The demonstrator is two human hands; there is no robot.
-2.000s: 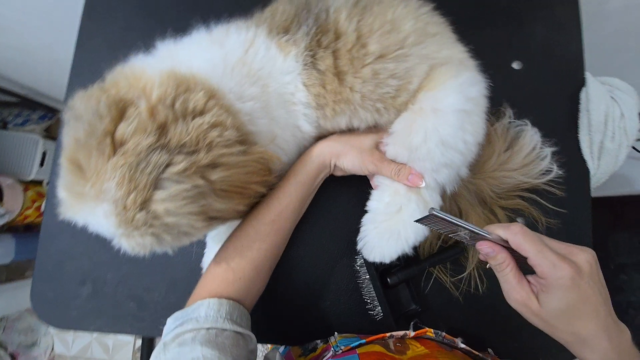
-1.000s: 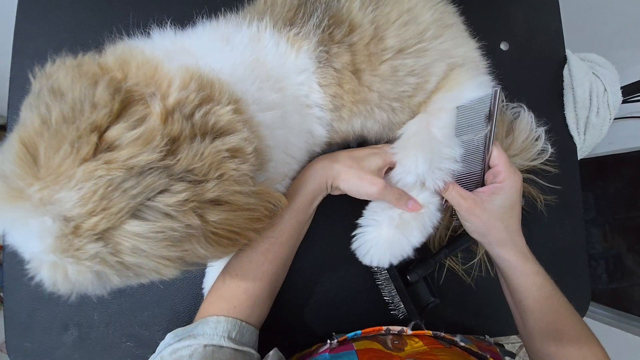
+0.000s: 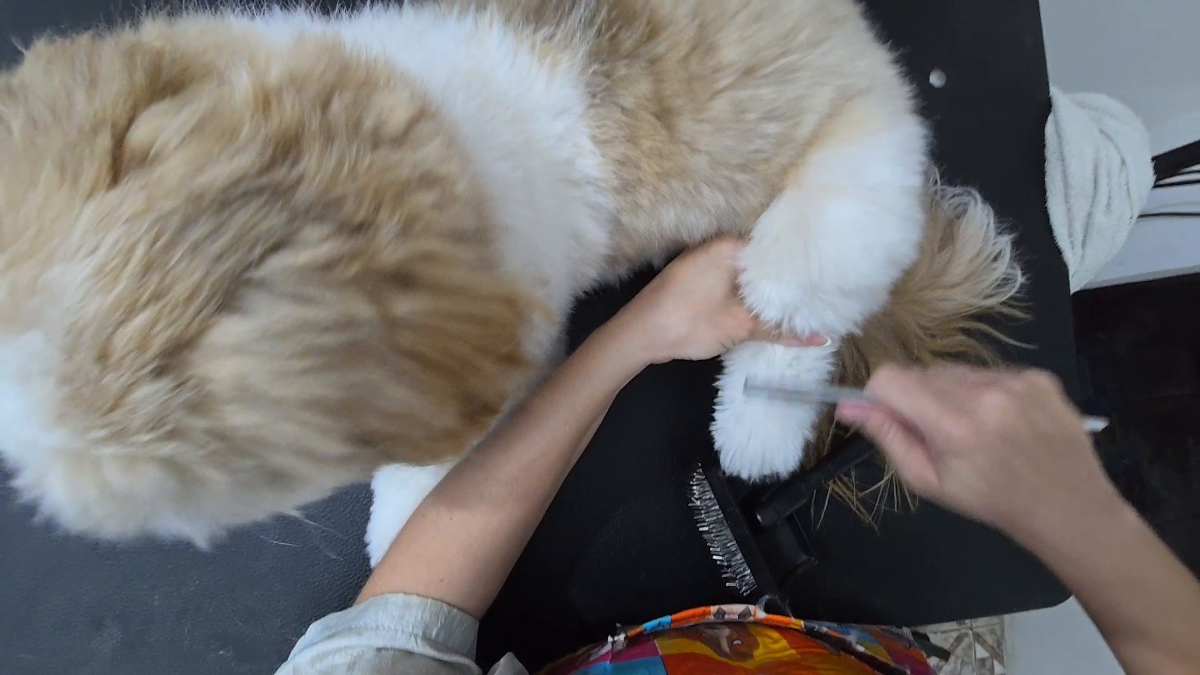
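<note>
A tan and white long-haired dog (image 3: 694, 122) lies on a black grooming table. My left hand (image 3: 703, 300) is closed around its white hind leg, just above the paw (image 3: 769, 412), with the thumb across the front. In my right hand (image 3: 975, 431) is a metal grooming comb (image 3: 806, 391), seen nearly edge-on and slightly blurred, its end over the fur of that paw. Beneath the paw a black slicker brush (image 3: 727, 534) with metal pins rests on the table. The dog's feathery tail (image 3: 947, 272) spreads out behind the leg.
The black table top (image 3: 600, 534) has its right edge beyond the tail. A white towel (image 3: 1097, 178) hangs at that edge beside a dark bar. A colourful patterned garment (image 3: 750, 647) shows at the near edge. The dog's large furry head (image 3: 262, 262) fills the left side.
My right hand has turned the comb from upright beside the hind leg to nearly level over the paw. My left hand still holds the leg. The view has shifted closer.
</note>
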